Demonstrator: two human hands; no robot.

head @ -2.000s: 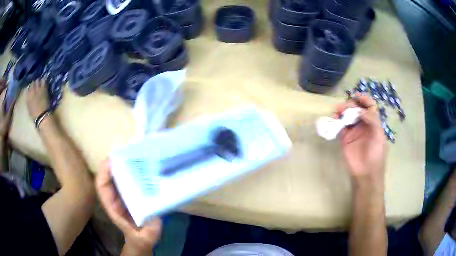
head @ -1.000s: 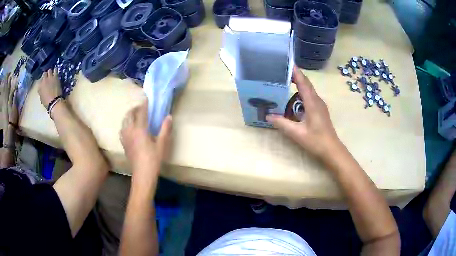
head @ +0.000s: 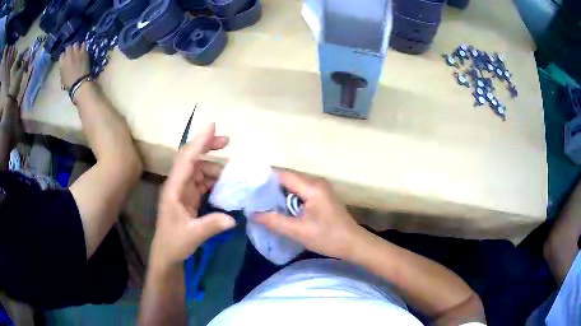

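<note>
The white sleeve (head: pixel 247 186) is bunched up over the table's front edge and my lap. My right hand (head: pixel 318 216) pinches it from the right between thumb and fingers. A small round piece with black and white rings (head: pixel 294 204) shows at my right fingers. My left hand (head: pixel 185 210) is at the sleeve's left side, thumb and fingers spread. Whether its fingertips touch the sleeve is unclear. The pale retail box (head: pixel 349 86) stands upright on the table, its top open towards me, with a dark product picture on its front.
Dark housings (head: pixel 199 39) are heaped at the back left, and a stack (head: pixel 413 25) stands behind the box. Small brackets (head: pixel 482 79) lie at the right. A thin dark slit (head: pixel 188 125) shows in the kraft paper (head: pixel 439 165). A co-worker's arm (head: pixel 105 127) rests at the left.
My right hand has let go of the box, which stands on the table, and has moved left to the sleeve. The sleeve has come off the table towards my lap. My left hand has opened.
</note>
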